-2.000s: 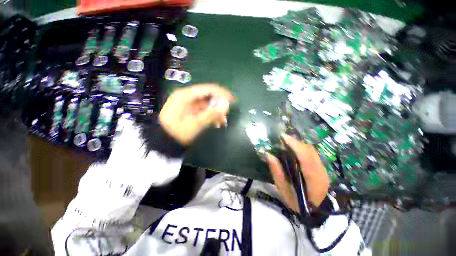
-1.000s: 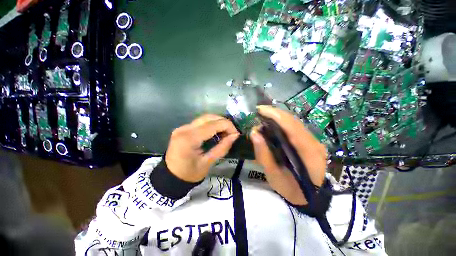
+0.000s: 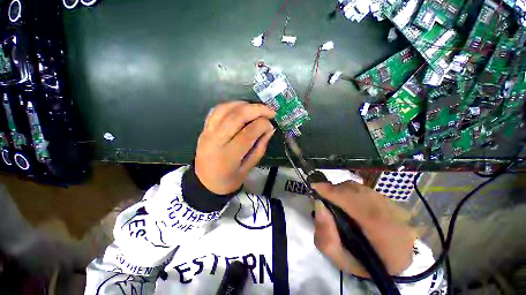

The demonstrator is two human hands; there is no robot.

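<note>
A green circuit board (image 3: 284, 103) with a silver-white upper part lies tilted on the dark green mat (image 3: 150, 75). My left hand (image 3: 233, 144) has its fingertips at the board's lower left edge; whether they pinch the board or something small is hidden. My right hand (image 3: 363, 227) is closed around the black handle of a soldering iron (image 3: 352, 237). The iron's thin metal end points up at the board's lower end, near small wires. A thin silvery strand runs beside the iron tip.
A loose pile of green boards (image 3: 444, 75) lies at right. Small white plugs (image 3: 289, 40) on thin red and black wires lie around the board. A black tray (image 3: 51, 115) with boards and rings is at far left. Black cables (image 3: 441, 230) hang at lower right.
The view has moved in closer, with the tray and pile nearer the edges. My left hand has come from the ring parts to the board. The iron now reaches the board's lower end.
</note>
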